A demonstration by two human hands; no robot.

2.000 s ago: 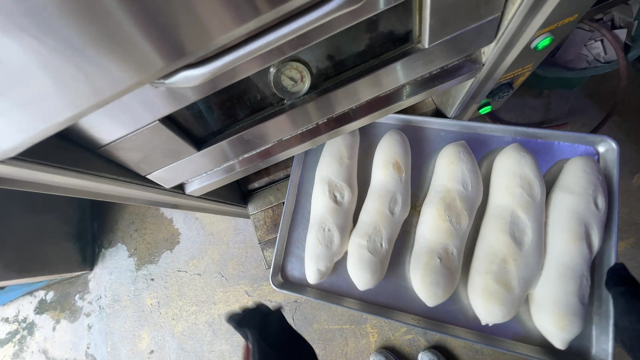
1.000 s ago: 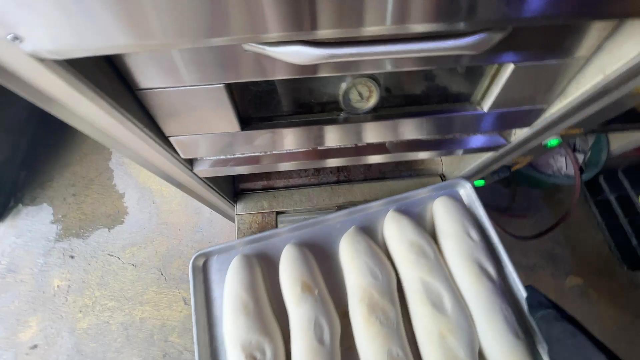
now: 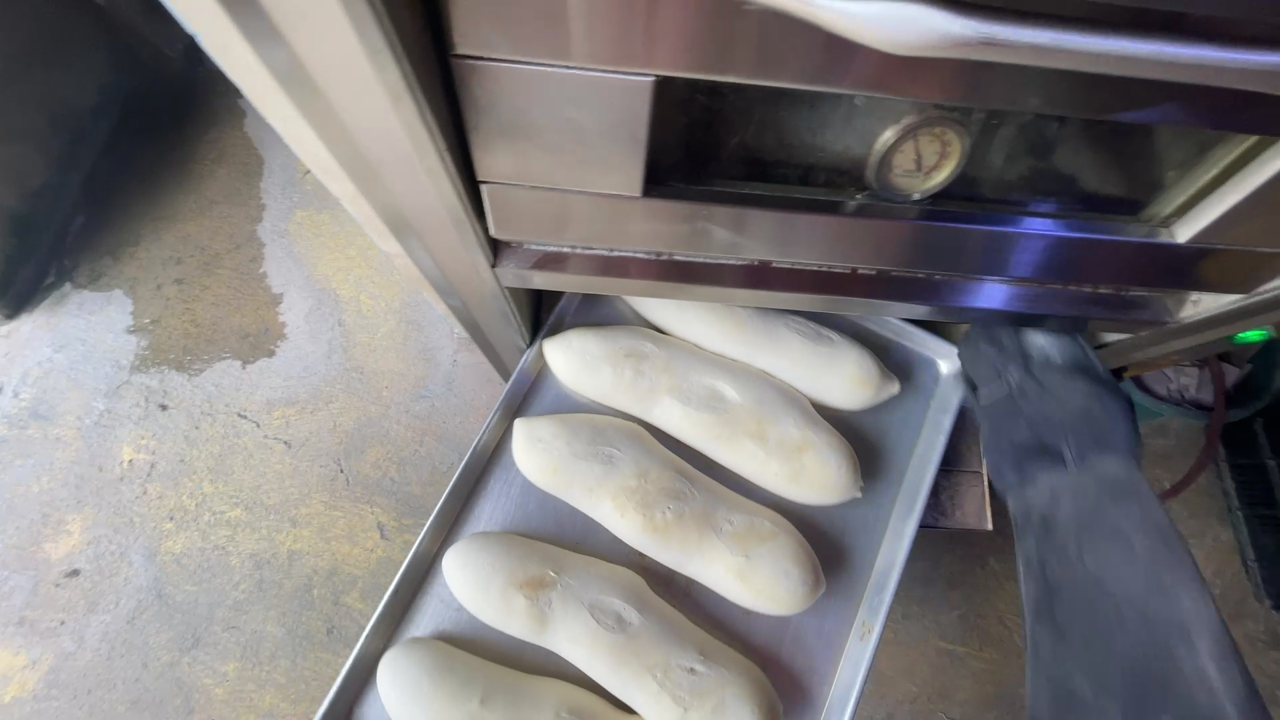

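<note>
A metal baking tray (image 3: 905, 500) bearing several long pale dough loaves (image 3: 668, 510) lies at a slant, its far end beneath the lower front of a steel deck oven (image 3: 800, 245). My right hand (image 3: 1035, 385), in a dark glove or covering with a dark sleeve, reaches to the tray's far right corner, close under the oven front. It is blurred, and its fingers are hidden, so its hold on the tray cannot be told. My left hand is out of view. Above the tray are the oven's dark window and a round dial thermometer (image 3: 918, 156).
The oven's door handle (image 3: 960, 30) crosses the top. A metal frame leg (image 3: 400, 190) stands left of the tray, on a stained concrete floor (image 3: 250, 500). At right are a green indicator light (image 3: 1250, 336), a reddish hose (image 3: 1205, 430) and a black crate (image 3: 1255, 500).
The tray has turned, and its far end has moved under the oven's front edge. My right hand has come into view at the tray's far corner. The view has shifted closer to the oven.
</note>
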